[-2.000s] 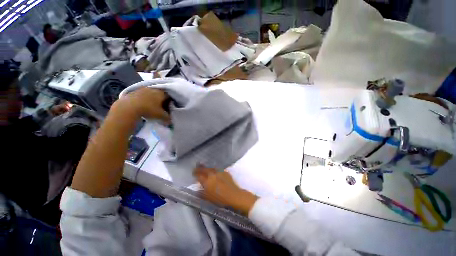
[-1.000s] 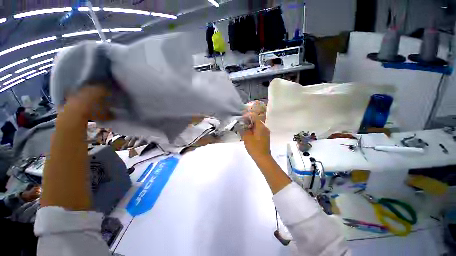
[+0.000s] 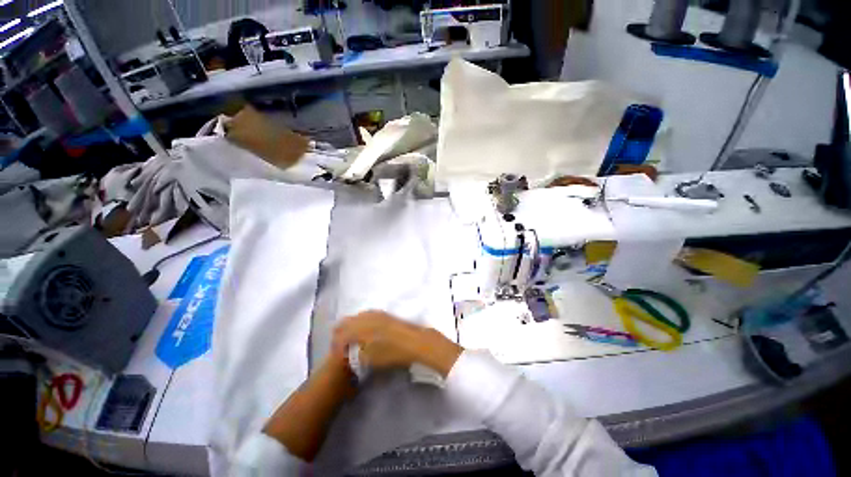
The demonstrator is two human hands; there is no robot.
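A large light garment panel (image 3: 271, 279), white and pale grey, lies spread over the machine table left of the sewing machine head (image 3: 504, 252) and hangs towards the front edge. A darker grey strip runs lengthwise down its middle. My left hand (image 3: 343, 365) and my right hand (image 3: 397, 341) meet over the panel, fingers overlapping. A small white fold of cloth shows between them, gripped at my left hand. My right fingers lie over my left ones, so their grip is hidden. No cloth is seen under the presser foot.
Yellow and green scissors (image 3: 648, 317) and thin pink and blue sticks (image 3: 602, 334) lie right of the needle area. A clear plastic tub (image 3: 793, 345) stands at the right. A grey motor housing (image 3: 79, 293) and red-handled scissors (image 3: 63, 391) are at the left. Cloth bundles (image 3: 177, 177) lie behind.
The panel, held raised in both hands a second ago, now lies flat on the table. My hands have come down and together near its middle. The view has tilted down.
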